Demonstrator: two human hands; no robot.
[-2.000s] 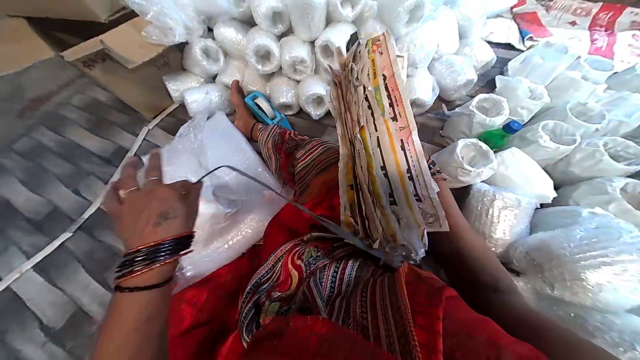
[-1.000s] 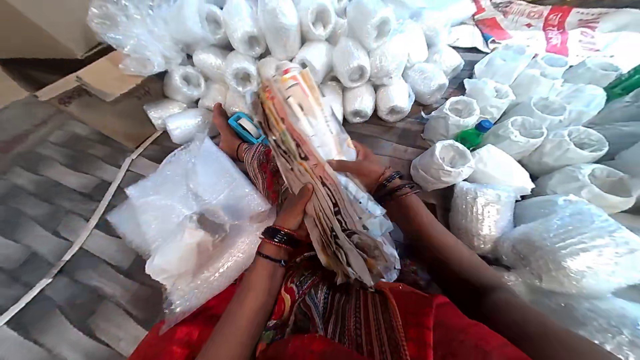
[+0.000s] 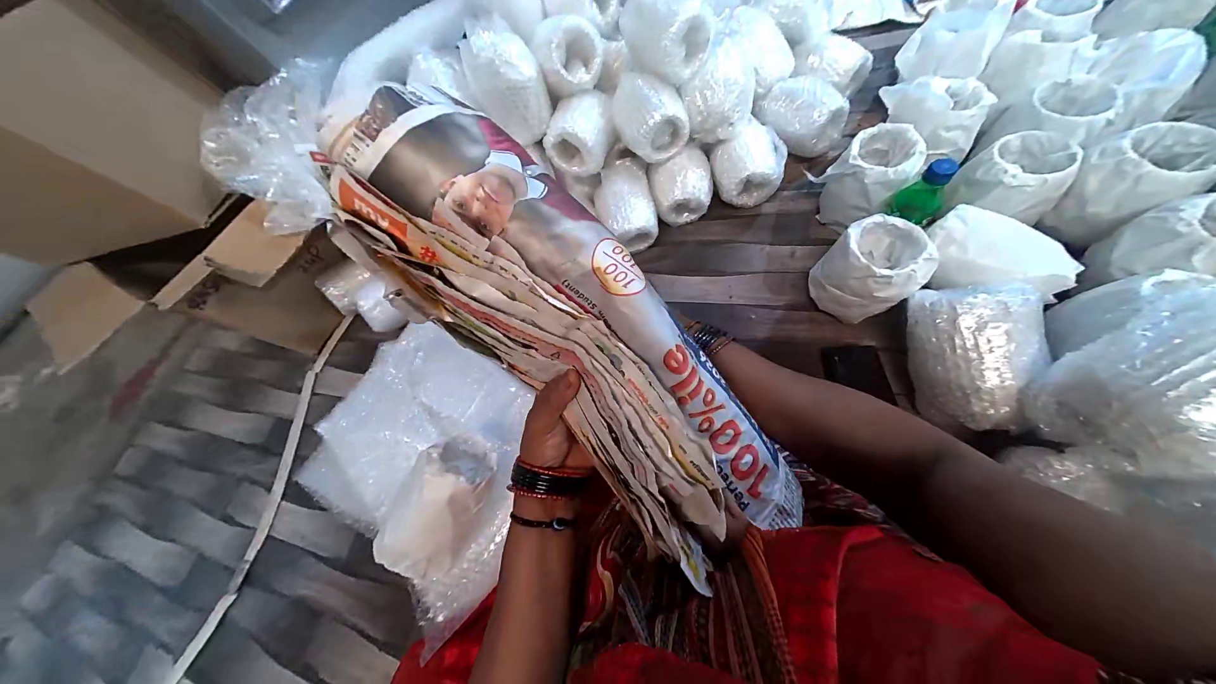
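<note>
A thick folded stack of newspapers (image 3: 570,313) lies slantwise over my lap, its layered edges facing left and a printed page on top. My left hand (image 3: 556,427) grips those edges near the lower part, thumb on top. Behind the stack, my right hand is hidden; only its bangled wrist (image 3: 708,339) and forearm show, so its hold cannot be seen. Left of my left hand, sheets of bubble wrap (image 3: 380,427) lie on the woven surface, with a crumpled whitish wrapped piece (image 3: 446,503) on them.
Bubble-wrapped rolls (image 3: 651,114) are piled beyond the newspapers. White paper-wrapped hollow forms (image 3: 874,266) stand at right, around a green bottle with a blue cap (image 3: 923,190). A dark flat object (image 3: 858,370) lies near my right forearm. An opened cardboard box (image 3: 95,133) is at upper left.
The newspaper stack has tilted further left, and its printed outer page now faces up. My left hand, away from the stack two seconds ago, holds its edge. The blue object near my foot is no longer visible.
</note>
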